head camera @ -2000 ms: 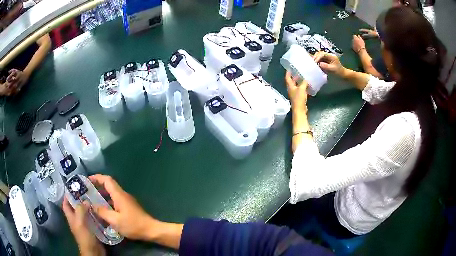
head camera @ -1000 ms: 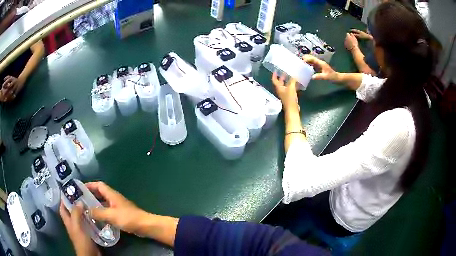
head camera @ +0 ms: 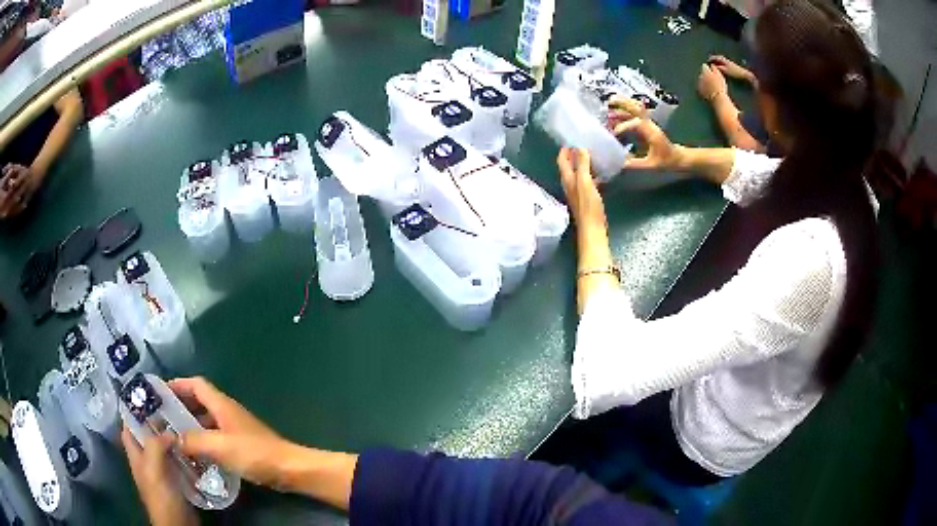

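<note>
A translucent white housing [head camera: 213, 483] is held at the lower left, its open face up. A black cooling fan [head camera: 141, 396] with a round pale label sits at its far end. My left hand [head camera: 154, 475] grips its left side, with the thumb at the opening. My right hand [head camera: 238, 440] is on its right side, with fingers at the rim and the thumb over the opening. Thin wires and a clear part show inside near the lower end. The thumbs hide the middle of the interior.
Several housings with fans stand at the left [head camera: 149, 298], and more at the centre [head camera: 447, 269]. Black oval covers [head camera: 118, 233] lie at the far left. A person in white [head camera: 740, 329] at the right holds a housing. A blue carton [head camera: 265, 39] stands at the far side.
The whole scene has shifted slightly left in view. My hands keep hold of the housing, thumbs still at its opening. The person at the right has tilted their housing.
</note>
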